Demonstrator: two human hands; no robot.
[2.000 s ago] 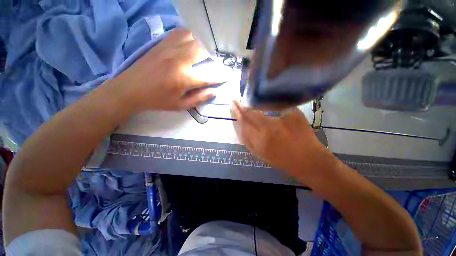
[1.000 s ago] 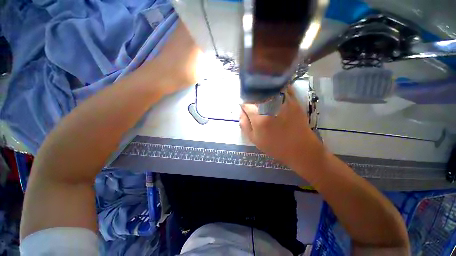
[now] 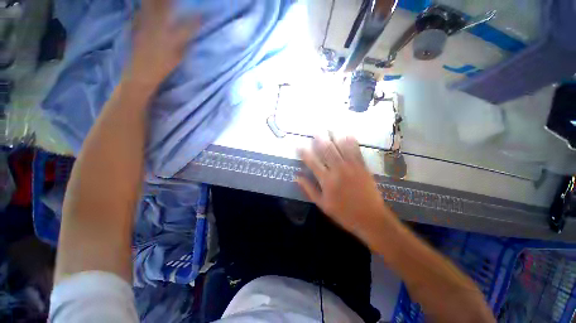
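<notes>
The light blue garment lies heaped on the left of the white machine table, one corner over the front edge. My left hand is blurred and lies on the garment at the top left; whether its fingers grip cloth cannot be told. My right hand is empty, fingers apart, over the table's front edge below the needle area. The ribbed grey knob stands above and right of my right fingertips, apart from them. The presser foot and needle area is partly lost in white lamp glare.
A grey ruler strip runs along the table's front edge. Purple cloth hangs over the machine arm at the right. A tension knob is higher on the head. Blue baskets stand below the table, left and right.
My left hand has moved up and left from the needle area, over the garment. My right hand has come down towards the table edge, fingers spreading. The view has shifted, showing more of the machine head.
</notes>
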